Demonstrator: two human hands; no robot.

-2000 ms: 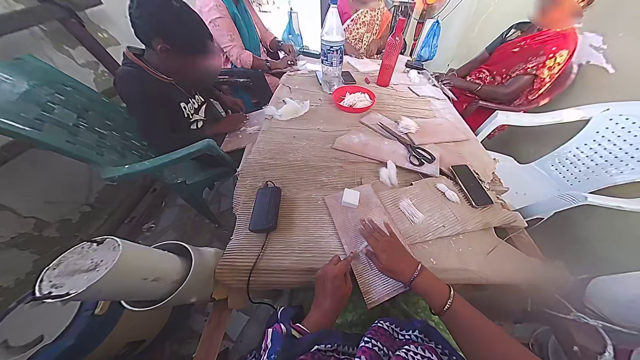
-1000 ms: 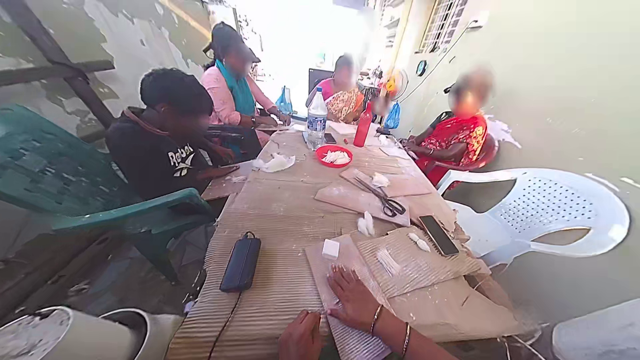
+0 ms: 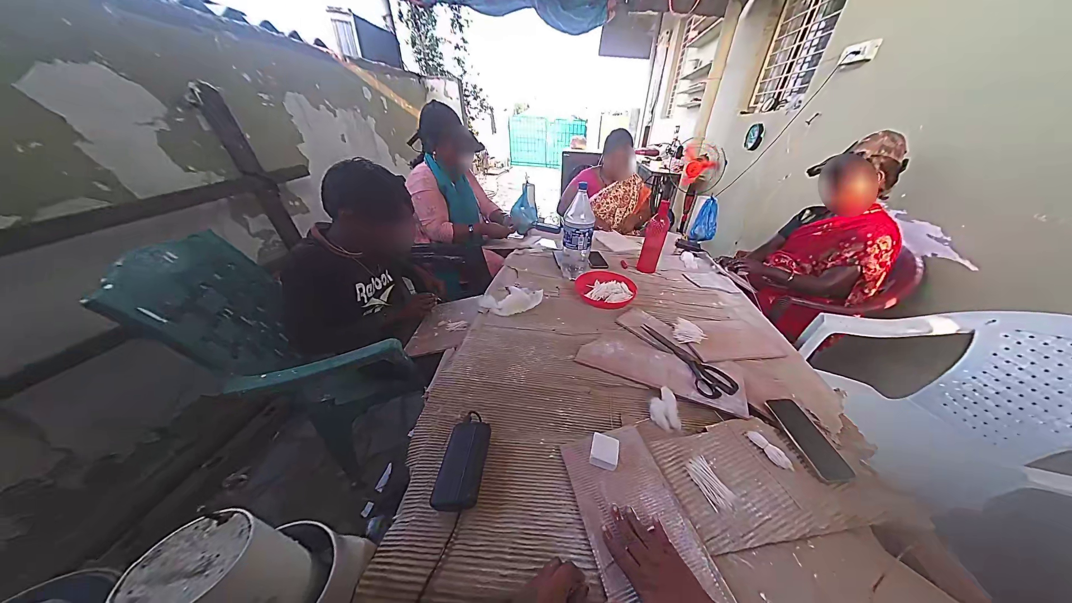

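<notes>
My right hand (image 3: pixel 649 553) lies palm down, fingers apart, on a corrugated cardboard piece (image 3: pixel 599 473). Just left of it, at the bottom edge, my left hand (image 3: pixel 557 582) is curled; whether it holds anything is hidden. A small white block (image 3: pixel 604 450) sits on the cardboard beyond my fingers. To the right, thin white sticks or wicks (image 3: pixel 710 483) lie on another cardboard piece (image 3: pixel 779 511), with a tuft of white cotton (image 3: pixel 770 450) near them. More cotton (image 3: pixel 665 409) rests beyond the block. Black-handled scissors (image 3: pixel 713 381) lie farther up the table.
A black power adapter or power bank (image 3: pixel 462 465) with a cord lies left, a phone (image 3: pixel 810 440) right. Farther off are a red bowl (image 3: pixel 582 289) of white pieces, a plastic bottle (image 3: pixel 578 234) and a red bottle (image 3: pixel 654 239). Several people sit around the table; a white chair (image 3: pixel 997 377) stands right.
The view has tilted up, so my hands now sit at the bottom edge. My right hand stays flat on the cardboard beside my left.
</notes>
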